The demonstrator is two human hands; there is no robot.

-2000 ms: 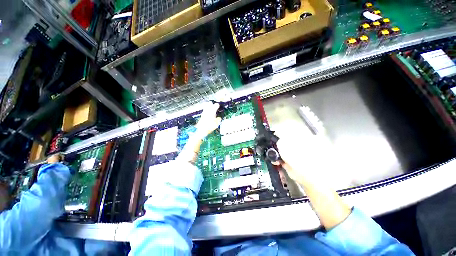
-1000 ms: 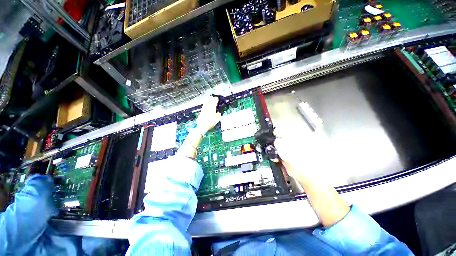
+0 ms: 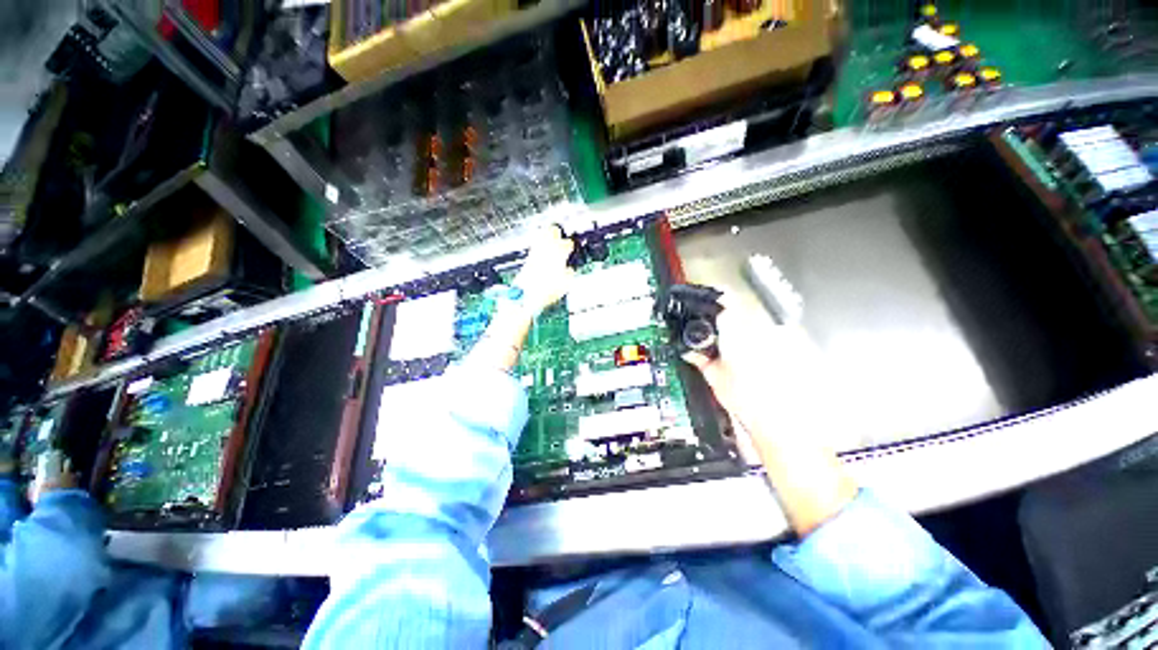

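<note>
A green circuit board (image 3: 544, 404) lies in a dark carrier with reddish-brown side bars on the conveyor. It bears white heatsinks (image 3: 610, 302), an orange coil (image 3: 631, 356) and blue parts. My left hand (image 3: 546, 271) is at the board's far edge, fingertips down among dark parts; glare and blur hide whether it grips one. My right hand (image 3: 737, 368) is over the carrier's right bar and holds several black electrolytic capacitors (image 3: 693, 318), one with its round end facing me. The palm is washed out by glare.
A metal plate (image 3: 876, 292) lies right of the carrier, with another board (image 3: 1105, 159) beyond. Behind the rail stand clear trays (image 3: 381, 152) and a cardboard capacitor box (image 3: 724, 79). At left, a blue-sleeved person's hand (image 3: 51, 472) is near another board (image 3: 178, 438).
My right hand with the capacitors has risen slightly towards the far side. My left hand stays at the far edge, shifted slightly right. The neighbouring person's arm has moved left, uncovering their board.
</note>
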